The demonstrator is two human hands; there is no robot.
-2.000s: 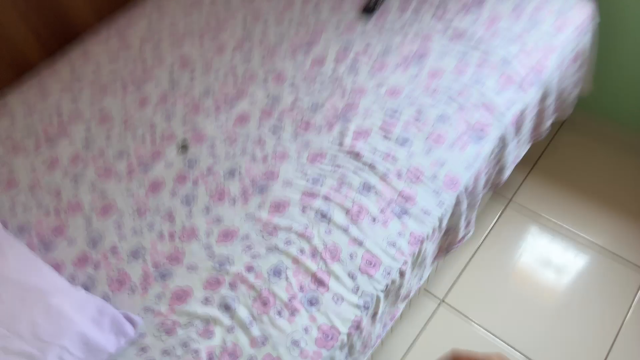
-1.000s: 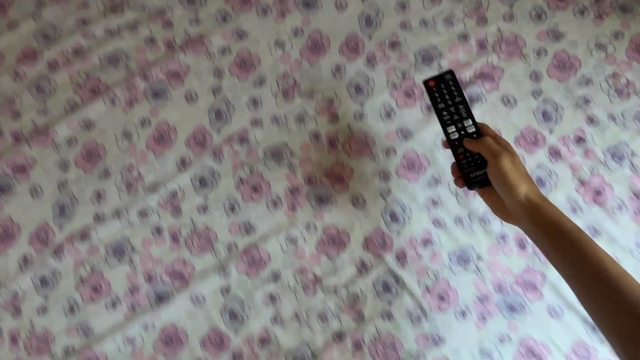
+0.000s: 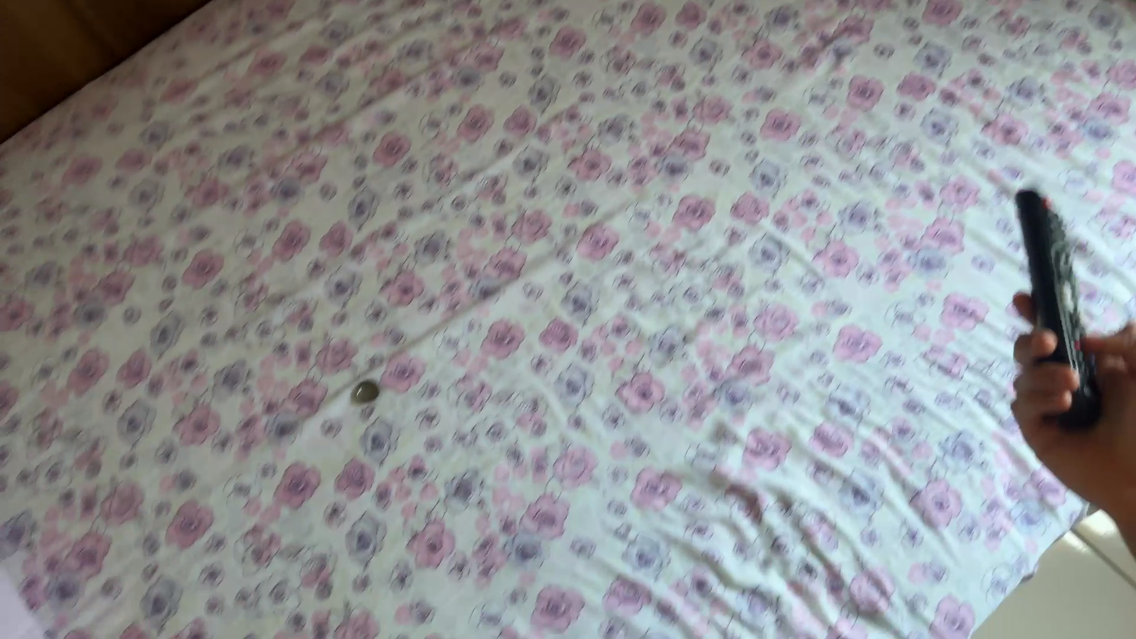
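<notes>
At the right edge of the head view, my right hand (image 3: 1078, 408) is wrapped around a black remote control (image 3: 1054, 293). The remote is tilted so that its side and part of its button face show, with its top end pointing up and slightly left. It is held above a bed covered by a floral bedsheet (image 3: 532, 293) with pink and grey-purple flowers. A small round shiny object (image 3: 365, 391), perhaps a coin, lies on the sheet left of centre, well away from the hand. My left hand is out of view.
Brown wood (image 3: 89, 44), perhaps a headboard, borders the bed at the top left. A pale lilac cloth corner (image 3: 13, 603) shows at the bottom left. Light floor tiles (image 3: 1065, 590) lie past the bed's edge at the lower right.
The view has shifted since one second ago, when my right hand held the remote with its button face towards the camera. Now the remote is turned more onto its side.
</notes>
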